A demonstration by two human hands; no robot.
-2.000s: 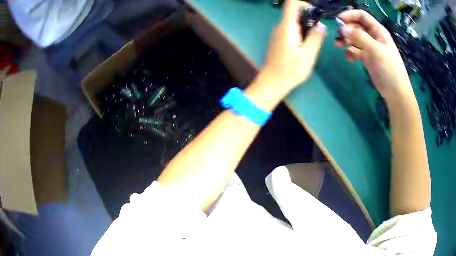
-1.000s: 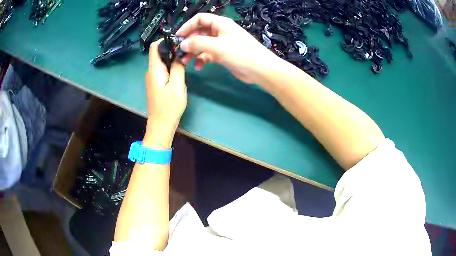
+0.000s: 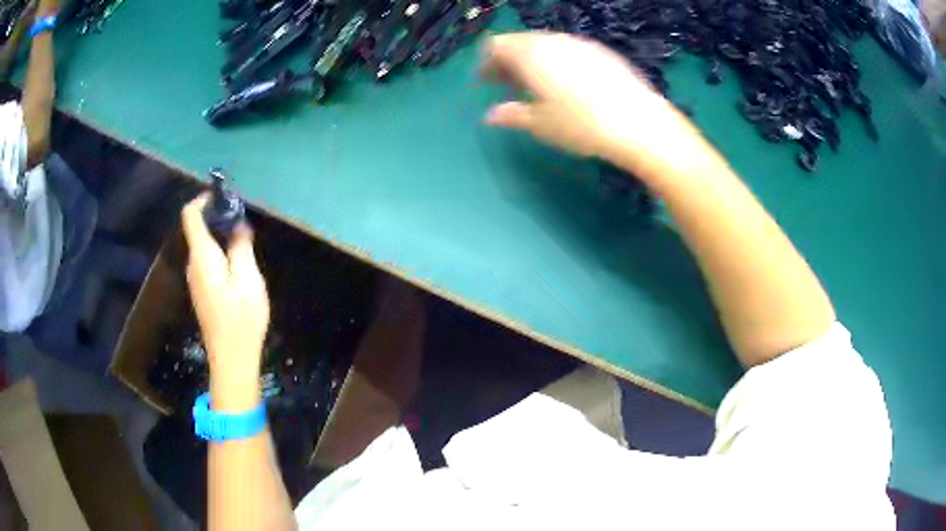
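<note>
My left hand (image 3: 226, 285), with a blue wrist strap (image 3: 230, 419), holds a small black assembly (image 3: 223, 211) between thumb and fingers, at the table edge above the open carton. My right hand (image 3: 565, 93) is blurred, over the green table, with thumb and fingers apart; nothing shows in it. A heap of slim black housings (image 3: 342, 36), some with green strips, lies at the far side left of my right hand. A heap of small black curved parts (image 3: 622, 31) lies behind and beside my right hand.
A separate heap of black hooked parts (image 3: 794, 88) lies at the far right, near a clear plastic bag (image 3: 905, 36). An open carton (image 3: 140, 342) with dark pieces stands below the table edge. A neighbour's arm (image 3: 39, 88) shows at far left.
My left hand has moved away from my right, down and left to the table edge with the black assembly. My right hand has moved right and opened. A neighbour's arm has come into view.
</note>
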